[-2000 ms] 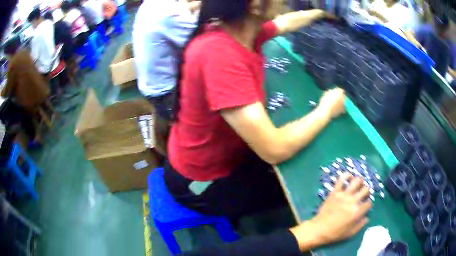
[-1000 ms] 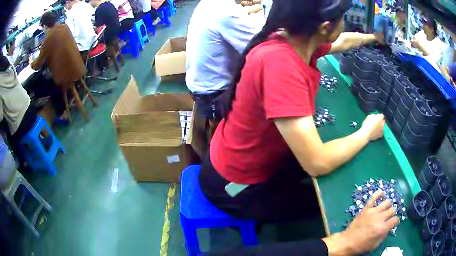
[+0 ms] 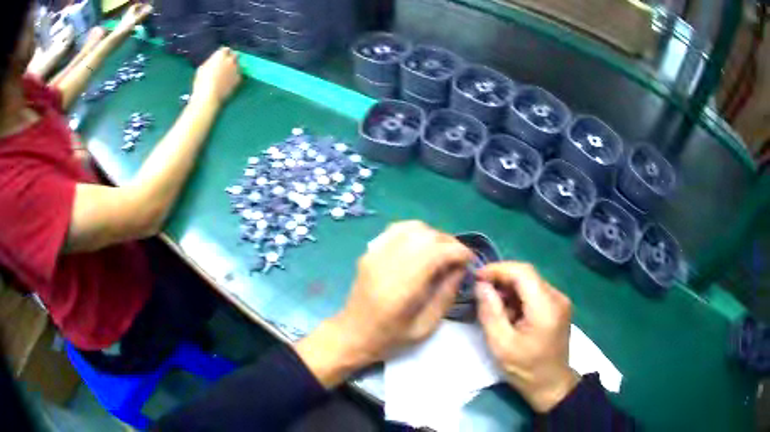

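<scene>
A dark housing (image 3: 483, 246) stands on a crumpled white cloth (image 3: 439, 371), mostly hidden behind my hands. My left hand (image 3: 405, 291) is at the housing's left side, with its fingertips over the opening. My right hand (image 3: 525, 325) is at its right side, thumb and index finger pinched close to the left fingertips. A small greyish piece shows faintly between the fingertips; its shape is too hidden to tell. The insert heap (image 3: 295, 187), grey pieces with pale round centres, lies left of the cloth.
Two housing rows (image 3: 507, 164) run behind the cloth, the back ones stacked. Tall housing stacks (image 3: 283, 25) stand at the upper left. A neighbouring person in red (image 3: 42, 211) rests an arm on the green bench. A blue stool (image 3: 143, 380) is below. Spare housings (image 3: 751, 342) are at the right edge.
The view has swung right and down to the bench. My left hand has left the insert heap and is at the housing. My right hand has come into view there.
</scene>
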